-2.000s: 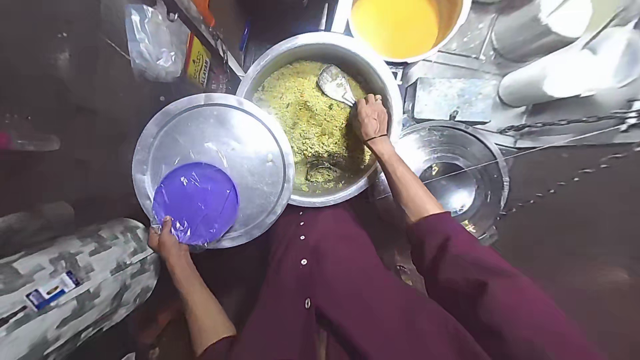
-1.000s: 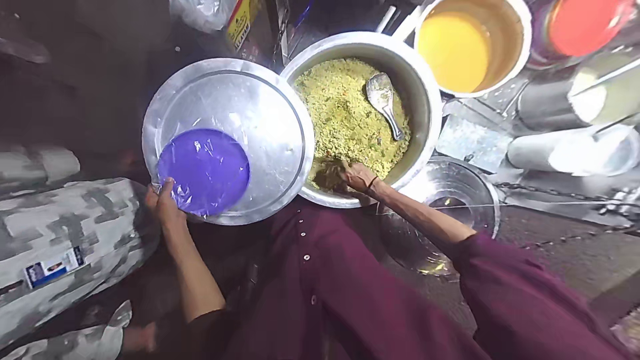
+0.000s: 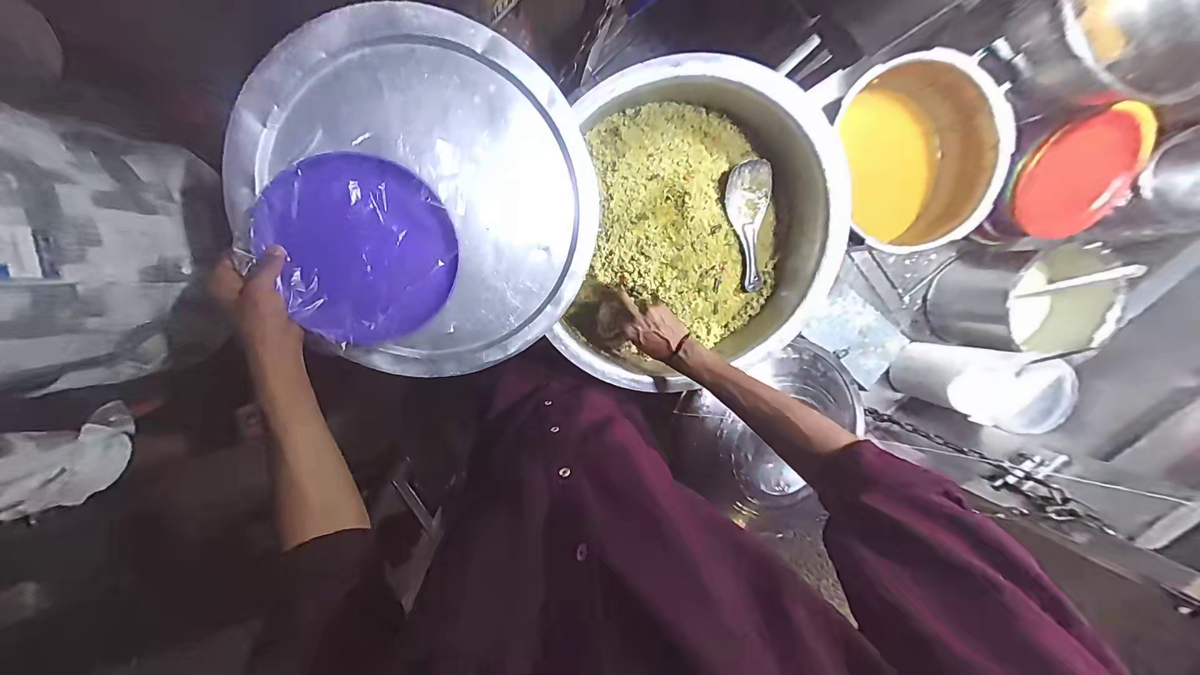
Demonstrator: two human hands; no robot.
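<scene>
My left hand (image 3: 258, 291) grips the edge of a purple plate (image 3: 361, 248) wrapped in clear plastic, which lies over a large round metal lid (image 3: 506, 178). That lid overlaps the left rim of a big metal pot (image 3: 834, 206) of yellow rice-like food (image 3: 666, 187). My right hand (image 3: 653, 328) is at the near side inside the pot, fingers at the food; whether it holds any is not clear. A metal serving spoon (image 3: 749, 220) rests on the food at the right, apart from my hand.
Right of the pot stand a pot of orange-yellow liquid (image 3: 886, 169), a red round lid (image 3: 1078, 178), and metal containers (image 3: 975, 300). A shiny metal basin (image 3: 787, 459) lies below the pot. A chain (image 3: 937, 439) runs at the right; a patterned sack (image 3: 112, 244) is at the left.
My right hand has moved from beside the spoon to the near side of the pot, leaving the spoon lying on the food. My left hand keeps its hold on the plate. The view has shifted.
</scene>
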